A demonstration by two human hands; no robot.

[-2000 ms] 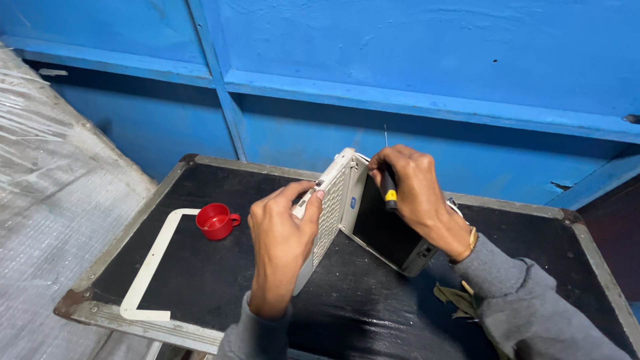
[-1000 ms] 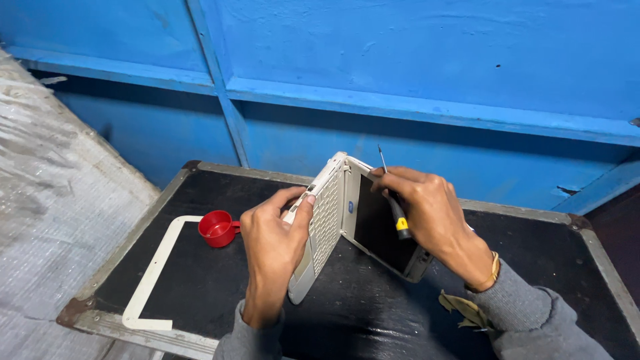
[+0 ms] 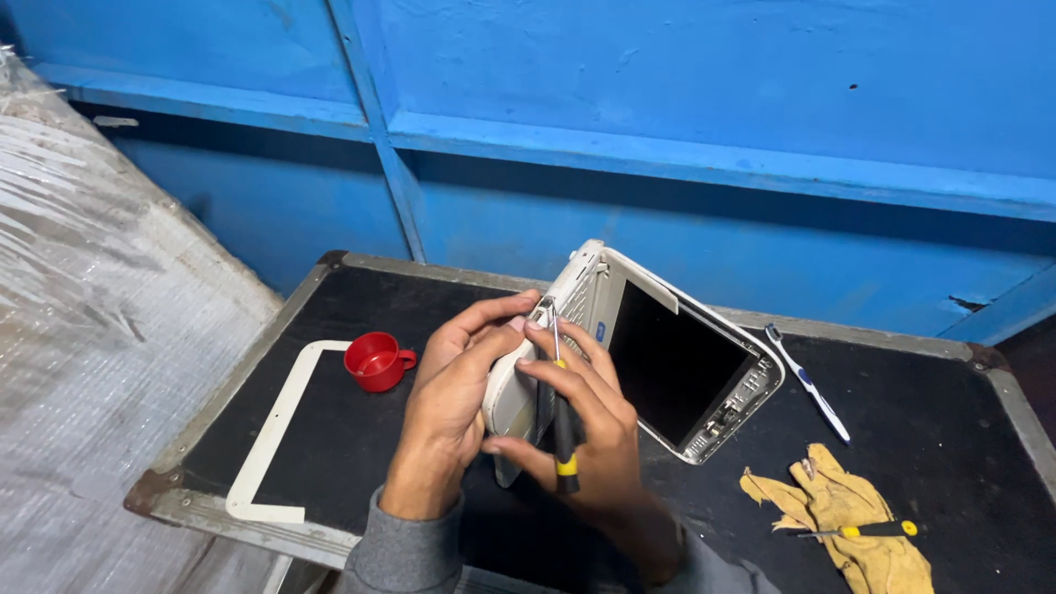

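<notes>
A small white laptop [image 3: 569, 280] stands on its side, opened, with its screen [image 3: 676, 363] facing me; the frame around the screen is off and inner parts show at its right end. My left hand [image 3: 458, 379] grips the keyboard half by its edge. In my right hand [image 3: 586, 396] is a black and yellow screwdriver [image 3: 564, 429], its tip at a port or slot on the laptop's side edge, close to my left fingertips. Whether the tip touches is too small to tell. A cut piece of white screen bezel [image 3: 280, 421] lies flat on the left.
A red plastic cup [image 3: 377, 363] stands beside the bezel piece. To the right lie a toothbrush [image 3: 808, 386] and a yellow cloth [image 3: 874, 569] with a second screwdriver [image 3: 879, 529] on it. Behind the black-topped table [image 3: 932, 412] rises a blue wall [image 3: 701, 74].
My right hand has moved left from the screen half to the keyboard half's side edge, bringing the screwdriver with it. My left hand still holds the keyboard half.
</notes>
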